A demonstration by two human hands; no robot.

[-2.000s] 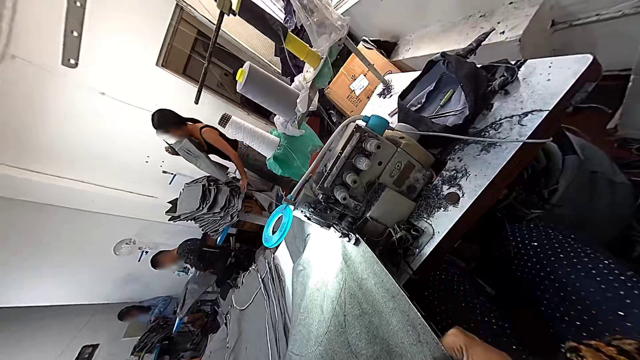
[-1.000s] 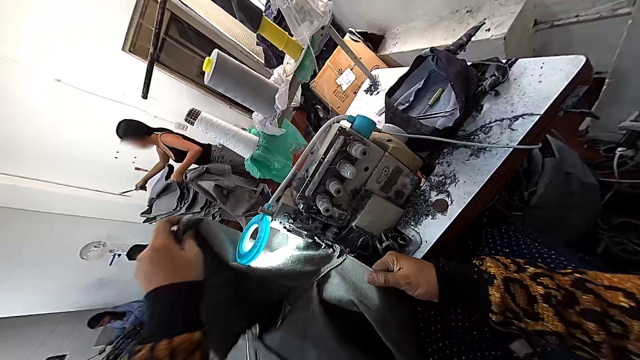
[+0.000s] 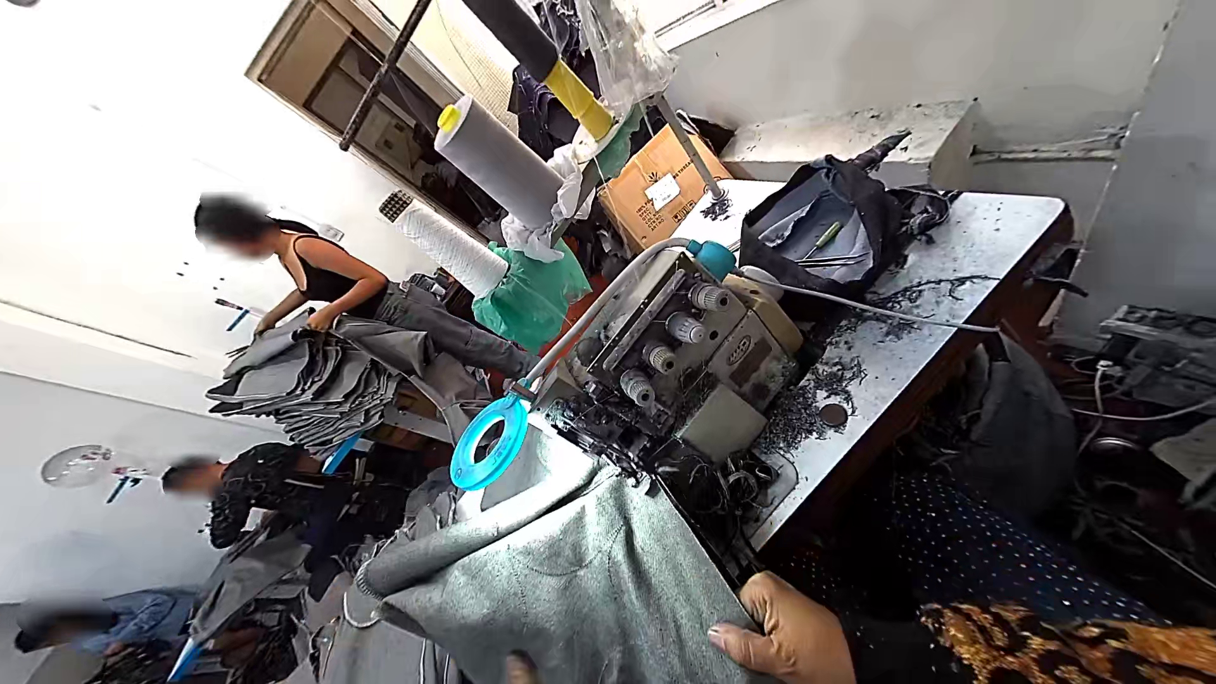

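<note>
Grey fabric (image 3: 570,579) lies under the needle area of an overlock sewing machine (image 3: 693,351) and spreads toward me. My right hand (image 3: 793,632) pinches its edge at the bottom right, thumb on top. Of my left hand (image 3: 521,668) only a fingertip shows at the bottom edge, on the fabric; the rest is out of view. A blue ring lamp (image 3: 490,443) on a bent arm lights the cloth beside the machine. Thread cones, one grey (image 3: 499,161) and one white (image 3: 451,249), stand beyond the machine.
Lint and thread scraps cover parts of the white table (image 3: 978,242). A dark cloth container (image 3: 822,228) with a green-handled tool sits behind the machine, near a cardboard box (image 3: 655,185). One person (image 3: 332,271) handles stacked grey fabric (image 3: 304,385); two others are at the lower left.
My left hand, raised beside the ring lamp one second ago, is now mostly below the frame. The bunched fabric is spread flatter. My right hand has moved lower with its edge.
</note>
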